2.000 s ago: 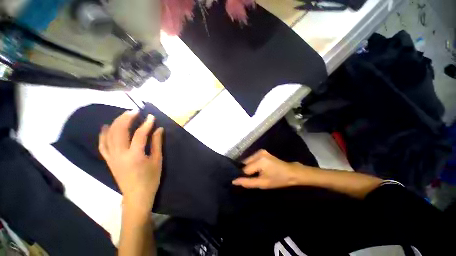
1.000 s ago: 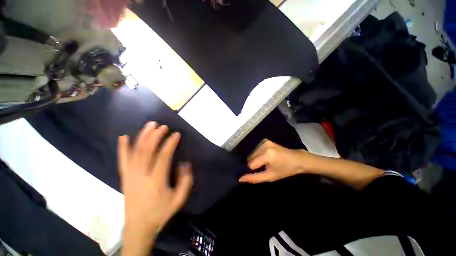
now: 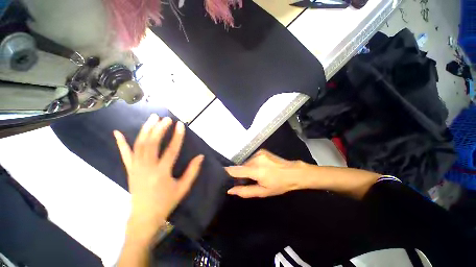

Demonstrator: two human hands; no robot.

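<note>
A black cut panel lies on the white table, its upper end under the sewing machine head. The needle area is washed out by bright light. My left hand lies flat on the panel with fingers spread, below the head, gripping nothing. My right hand pinches the panel's edge between thumb and fingers at the table's front edge. The panel's lower end hangs over that edge.
Other black cut pieces lie right of the needle and at the left table end. Pink tassels hang at the top. A dark tool lies at the table's far right. A black fabric heap and blue crates are at right.
The panel's end has gone from in front of the needle to under the machine head. My left hand has flattened and spread its fingers. My right hand has shifted left along the panel, still pinching it.
</note>
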